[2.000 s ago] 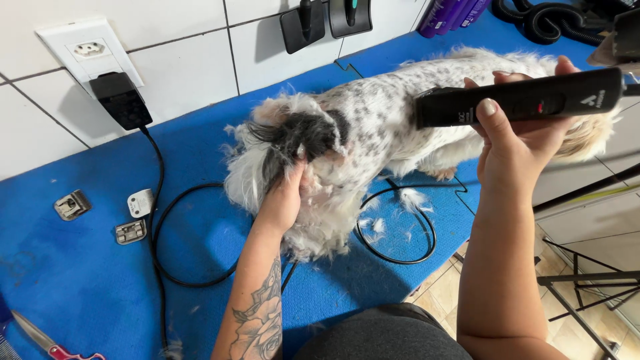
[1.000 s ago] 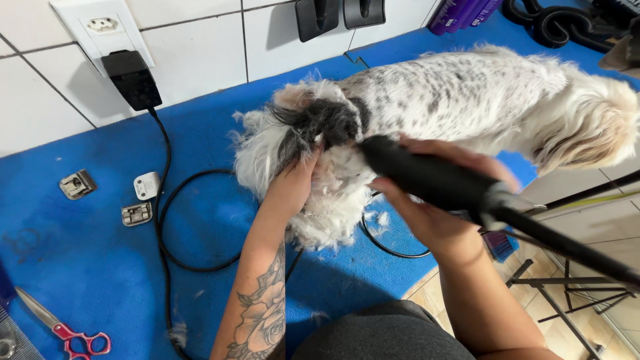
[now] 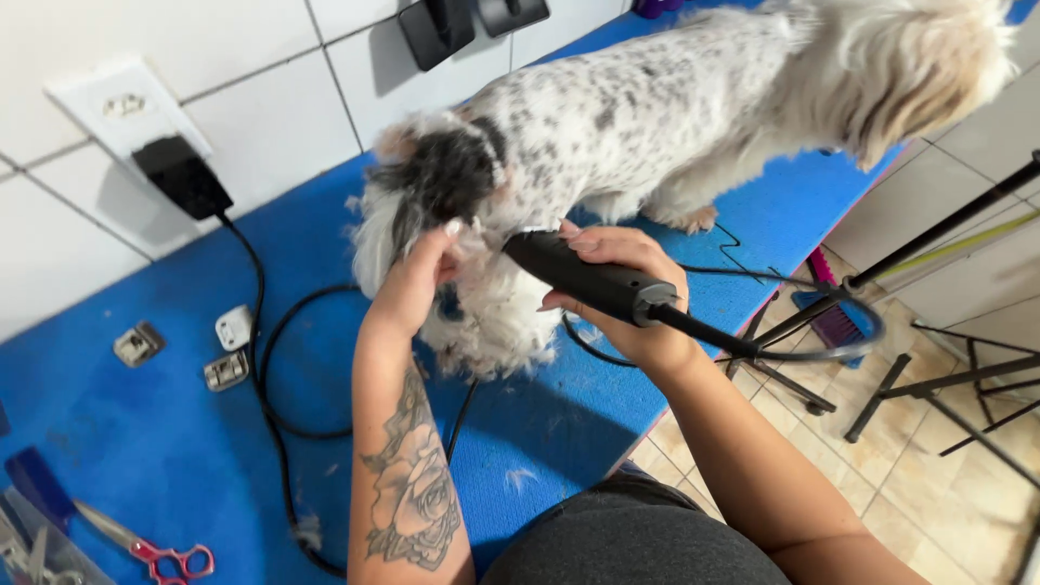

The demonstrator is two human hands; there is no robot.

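A white dog with dark spots point(image 3: 634, 114) stands on the blue table mat, its head at the upper right and its rump toward me. My left hand point(image 3: 422, 272) is at its rear, fingers in the fur below the dark tail patch; whether they grip a tuft or the leg is hard to tell. My right hand point(image 3: 630, 280) holds a black corded electric clipper point(image 3: 581, 272), its blade end against the fur of the hind leg. Shaggy, partly cut fur point(image 3: 496, 325) hangs on that leg.
Clipper blades point(image 3: 138, 344) and a white comb attachment point(image 3: 234, 327) lie at left, near looping black cord point(image 3: 264, 390). Red-handled scissors point(image 3: 154, 552) rest at the lower left. A black adapter point(image 3: 183, 177) sits in the wall socket. Beyond the mat's right edge are black metal stands point(image 3: 894, 382) and a brush point(image 3: 837, 321).
The clipper has moved from above the dog's back down to the hind leg. The dog's head, out of view two seconds ago, now shows at the upper right. The view has shifted.
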